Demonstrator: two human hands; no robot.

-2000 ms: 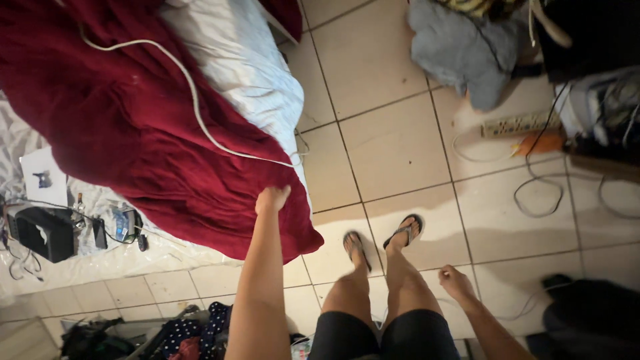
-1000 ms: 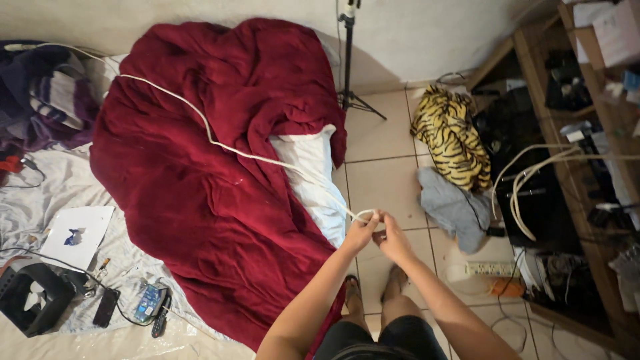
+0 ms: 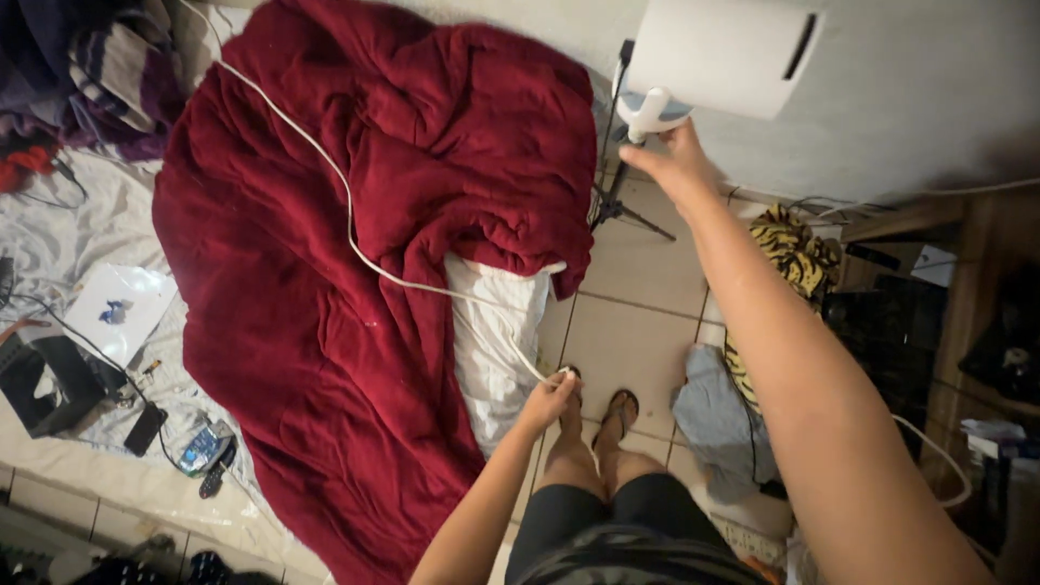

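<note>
My left hand (image 3: 550, 400) pinches the end part of a white cable (image 3: 351, 219) above the edge of the bed. The cable runs from there across a dark red blanket (image 3: 325, 325) to the upper left. My right hand (image 3: 678, 166) is raised and grips the neck just under a white device (image 3: 723, 53) with a rounded body and a dark slot, at the top of a black tripod (image 3: 609, 207). What the device is, I cannot tell. A white sheet (image 3: 496, 349) shows beside the blanket.
Tiled floor (image 3: 626, 333) lies around my feet. Right of them are a grey cloth (image 3: 719, 418), a tiger-striped cloth (image 3: 792, 252) and a wooden shelf (image 3: 967, 268) with cables. On the bed's left lie a black open box (image 3: 49, 382), a paper sheet (image 3: 122, 313) and a remote control (image 3: 215, 471).
My hands were together on the cable one second ago. My right hand has since left it and moved up to the tripod's top; my left hand keeps the cable.
</note>
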